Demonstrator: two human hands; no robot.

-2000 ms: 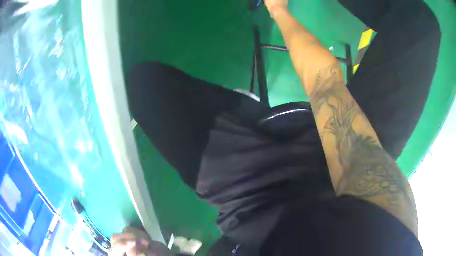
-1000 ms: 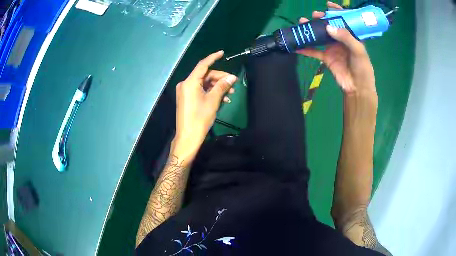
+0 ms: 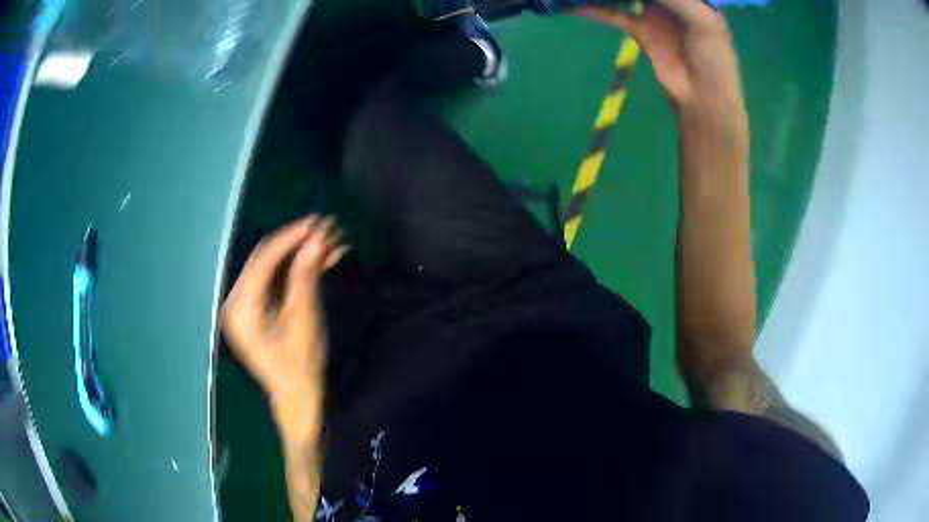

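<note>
A slim curved light-blue handle housing (image 3: 86, 342) with a black narrow end lies on the green bench mat at the left. My left hand (image 3: 277, 316) is just off the bench edge, blurred, thumb and fingertips close together; I cannot tell if something tiny is between them. My right hand (image 3: 688, 39) is at the top edge, partly cut off, around the electric screwdriver (image 3: 499, 8). Only the screwdriver's dark lower side and a bit of its blue end show; its bit cannot be made out.
The bench mat (image 3: 153, 255) ends in a pale curved edge left of my left hand. A shiny clear tray (image 3: 232, 36) and a white label (image 3: 63, 69) are at the upper left. A dark block (image 3: 77, 473) lies lower left. Yellow-and-black tape (image 3: 595, 153) crosses the floor.
Since one second ago my left hand has moved down and left in view, away from the screwdriver, and its fingertips have closed together. The screwdriver and my right hand have shifted up, partly out of view.
</note>
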